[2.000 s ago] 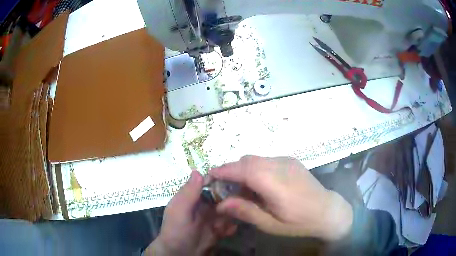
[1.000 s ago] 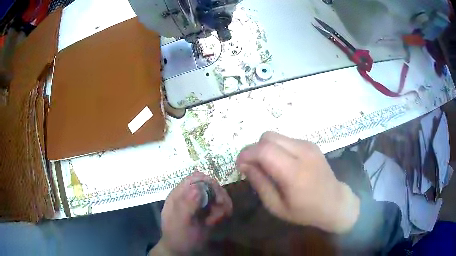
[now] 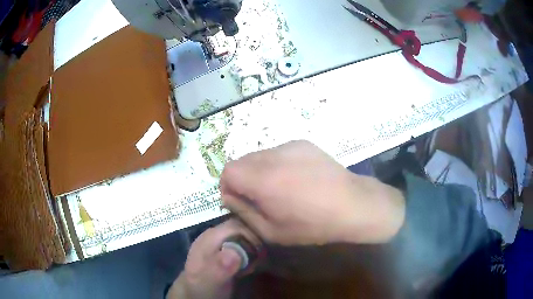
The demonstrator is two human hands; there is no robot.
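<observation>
My left hand (image 3: 207, 263), low in the picture, holds a small round metal part (image 3: 235, 254), which looks like a bobbin case; the thumb lies against it. My right hand (image 3: 304, 195) is just above and right of it, fingers curled down and partly covering the left hand's fingertips. Whether the right fingers pinch a thread or anything else is hidden. A tan-brown leather panel (image 3: 111, 111) with a small white label (image 3: 149, 138) lies on the table at the left. A small silver disc (image 3: 288, 66), like a bobbin, lies on the machine bed.
The sewing machine head (image 3: 193, 17) is at the top, above the metal slide plate (image 3: 188, 61). Snips with red handles (image 3: 409, 42) and a red strip lie at the upper right. Stacked brown panels (image 3: 23, 187) fill the left edge. White-backed pieces (image 3: 453, 172) hang low at the right.
My right hand has moved left and down, back over the left hand, after being apart from it a second ago. The view has shifted, so the machine and table appear higher and further left.
</observation>
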